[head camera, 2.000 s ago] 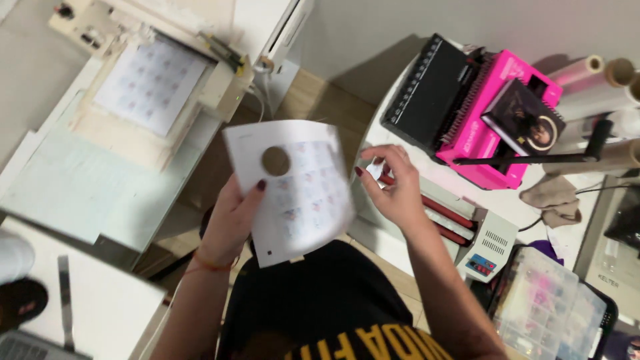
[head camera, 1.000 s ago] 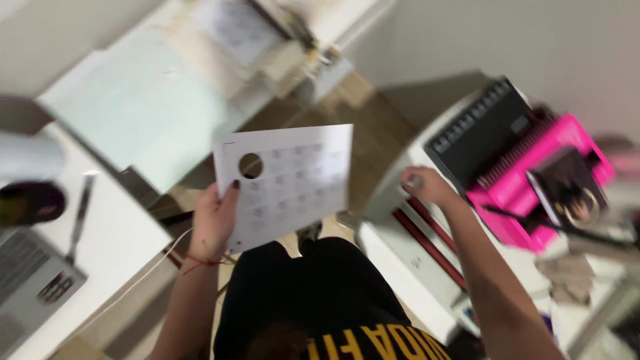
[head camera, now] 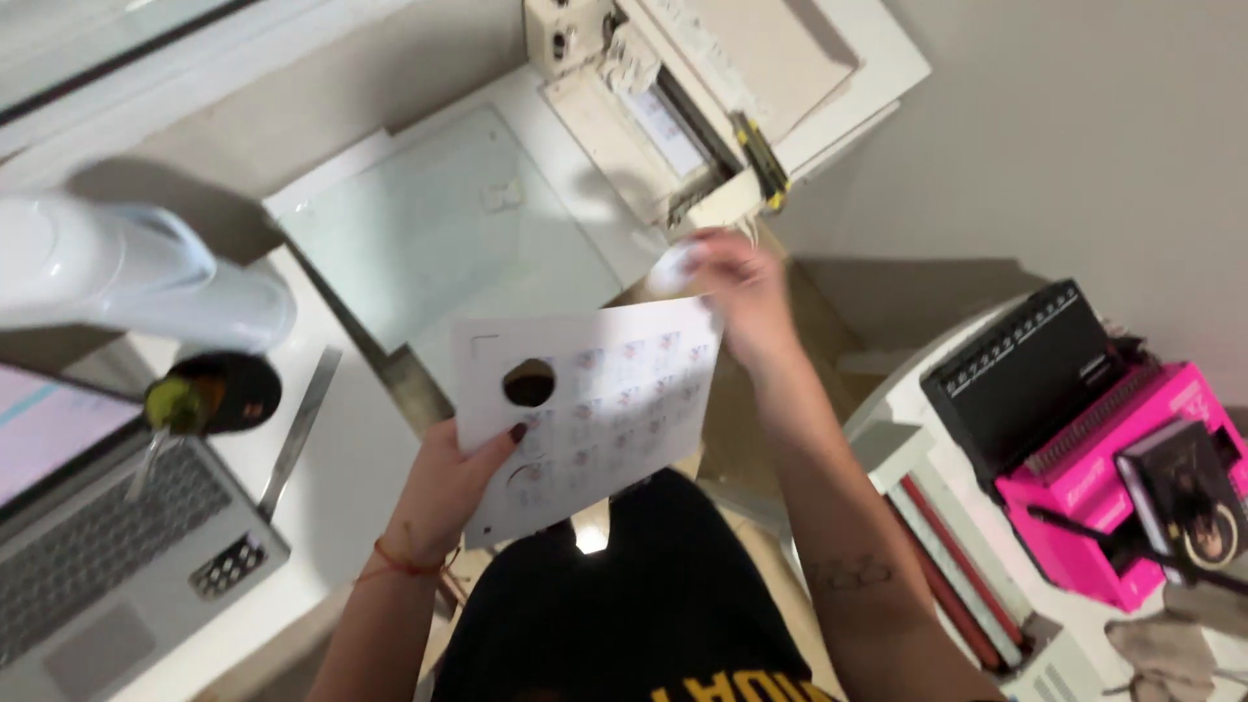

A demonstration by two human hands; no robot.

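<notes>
My left hand [head camera: 453, 478] grips a white printed sheet [head camera: 595, 419] by its lower left part, thumb on top. Rows of small pictures cover the sheet. A round hole shows dark in its upper left, and a curved cut line lies lower down. Beyond the sheet's upper right corner, my right hand [head camera: 736, 283] pinches a small white piece [head camera: 673, 270], blurred, that looks like paper. Past that hand stands a cream-coloured cutting machine [head camera: 624, 146] with a printed sheet in its slot. A yellow and black utility knife [head camera: 760, 163] rests on its edge.
At left are a laptop [head camera: 127, 546], a metal ruler [head camera: 300, 429], a dark round pad [head camera: 244, 392] and a pale blue jug [head camera: 146, 273]. A glass-like sheet [head camera: 448, 224] covers the far table. At right stand a laminator [head camera: 960, 565] and a pink binding machine [head camera: 1121, 487].
The view has swung left. My right hand has moved from beside the laminator to near the cutting machine, with the small white piece in its fingers. The left hand still holds the sheet.
</notes>
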